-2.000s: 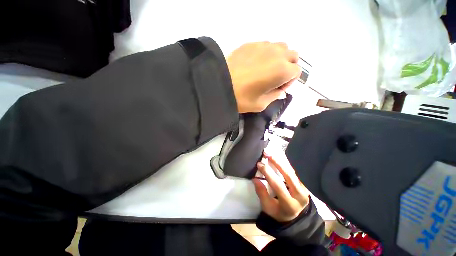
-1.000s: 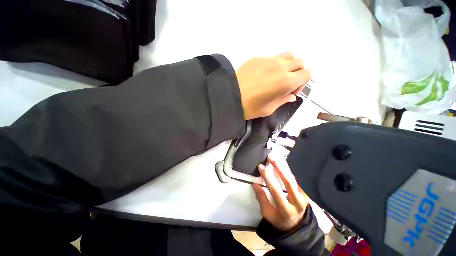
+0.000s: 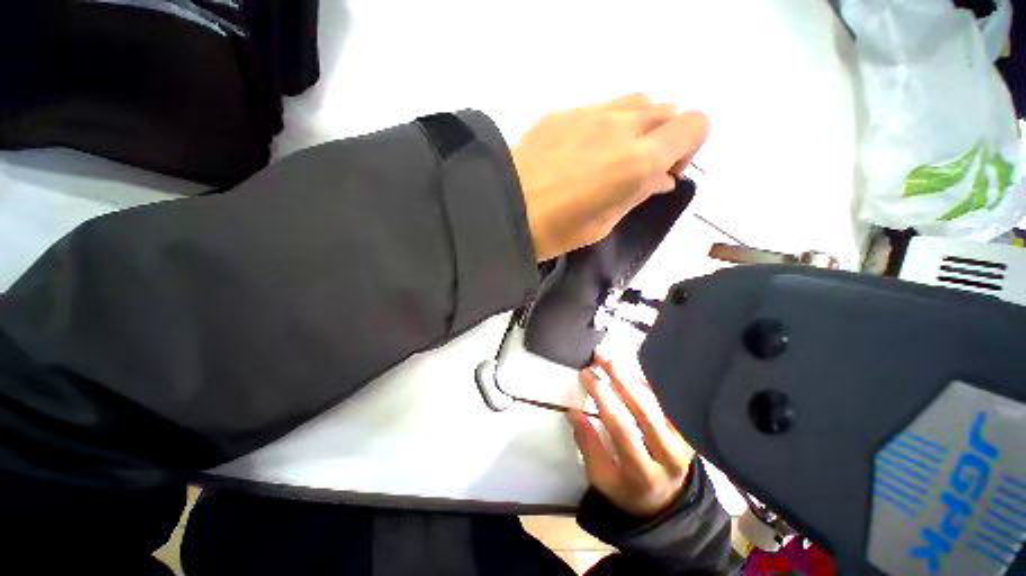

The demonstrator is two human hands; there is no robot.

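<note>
A black fabric piece (image 3: 572, 313) lies under the presser foot and needle area (image 3: 617, 306) on the sewing table. My left hand (image 3: 613, 169) is at its far end, with the fingers curled and closed on that end. Its fingertips partly hide the fabric there. My right hand (image 3: 632, 439) lies flat at the near edge, fingers slightly apart, fingertips touching or just beside the fabric. The dark end cover of the machine head (image 3: 720, 360) is right of the needle. The needle itself is too small to make out.
A dark fabric pile (image 3: 146, 101) lies at the upper left of the white table (image 3: 450, 56). A white plastic bag with a green leaf print (image 3: 934, 124) is at the upper right, above a white box with black slots (image 3: 956, 264). Reddish fabric (image 3: 793, 559) shows below the machine.
The fabric has shifted away from me, and more of the outlined plate shows at its near end. My left hand has moved slightly up and right overall. My right hand has stayed nearly in place.
</note>
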